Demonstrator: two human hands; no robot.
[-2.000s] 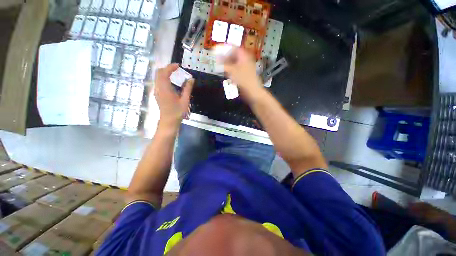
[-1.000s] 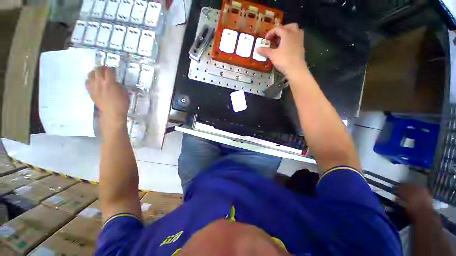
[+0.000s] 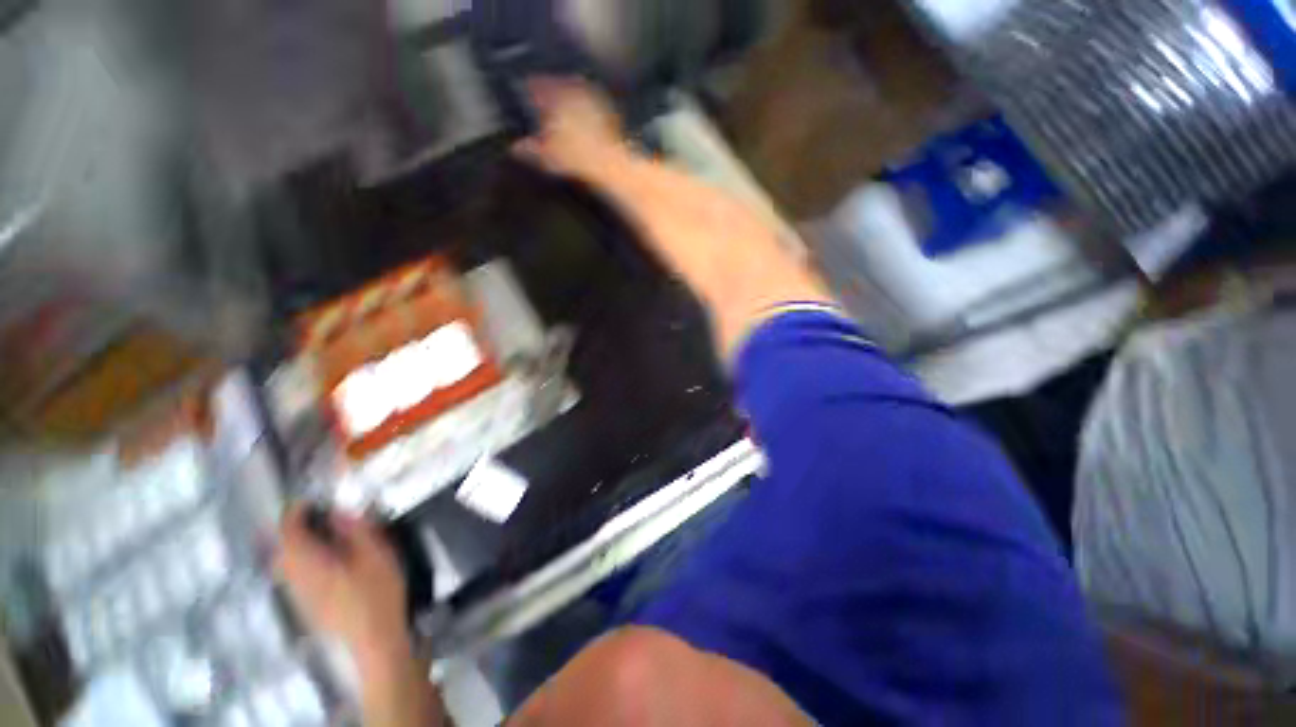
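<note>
The orange-red marking fixture [image 3: 412, 430] sits on the perforated base plate [image 3: 519, 415]. White plastic housings [image 3: 412, 378] fill its near row; the far row shows tan pockets. One loose white housing [image 3: 492, 489] lies on the black table just in front of the plate. My right hand [image 3: 571, 131] reaches to the far edge of the black table, beside dark parts; its fingers are blurred. My left hand [image 3: 338, 565] is at the near left of the table, over a small dark object, possibly a mouse. The whole view is motion-blurred.
Blister trays [image 3: 157, 568] with white housings lie at the left. A brown carton [image 3: 817, 100] and a blue stool [image 3: 981, 185] stand beyond the table at the right. Stacked clear trays [image 3: 1123, 114] are at the upper right. Another person's grey-white clothing [image 3: 1208, 469] shows at the right.
The view has turned and blurred. My right hand has left the fixture's near row and reached to the table's far edge. My left hand has moved from the trays to the table's near left.
</note>
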